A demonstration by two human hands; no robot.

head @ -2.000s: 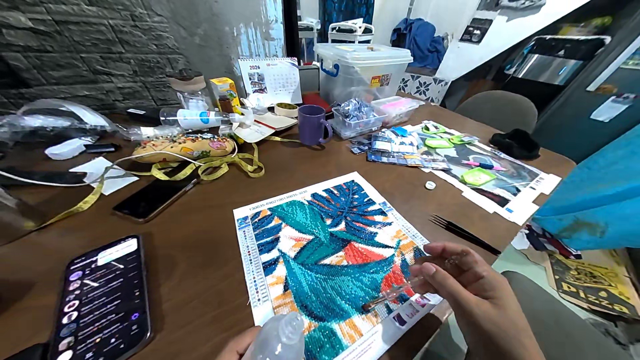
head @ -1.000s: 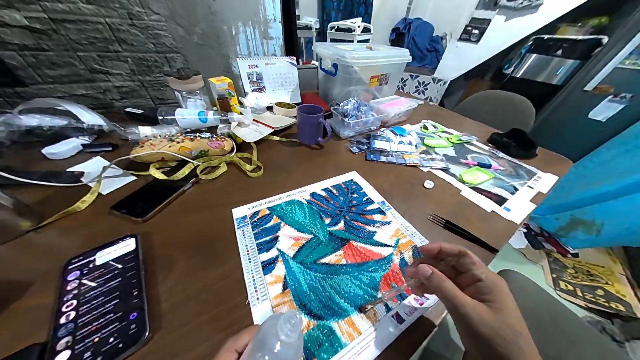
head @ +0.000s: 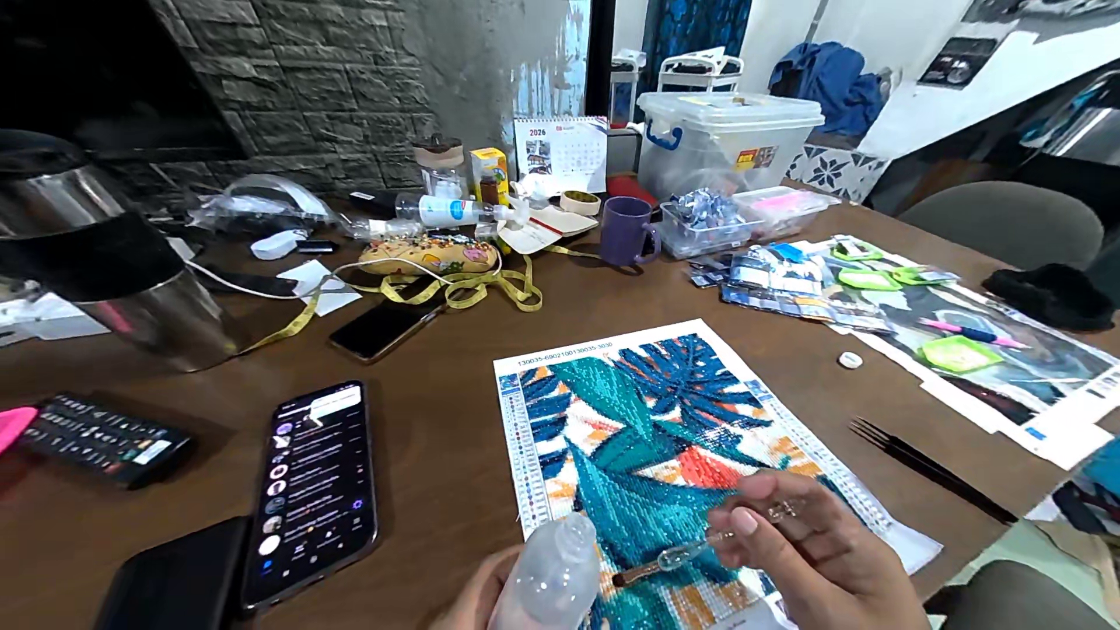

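Low in the view, my left hand (head: pixel 481 595) holds a translucent plastic bottle (head: pixel 551 573) with a rounded top. My right hand (head: pixel 814 551) pinches the clear handle of a small brush (head: pixel 665 558) between thumb and fingers. The brush's brown tip points left, over the lower part of a diamond painting (head: pixel 647 437) with teal and blue leaves and orange and red patches. Part of the painting's lower edge is hidden by my hands and the bottle.
A phone with a lit screen (head: pixel 311 490), a remote control (head: pixel 109 437) and a steel flask (head: pixel 122 262) stand left. Behind are another phone (head: pixel 385 328), a yellow tape measure (head: pixel 499 284) and a purple mug (head: pixel 626 232). Black tweezers (head: pixel 932 468) and a second canvas (head: pixel 989 350) lie right.
The view has turned left, bringing the flask and remote control into sight. The brush tip has come farther left over the painting, closer to the bottle.
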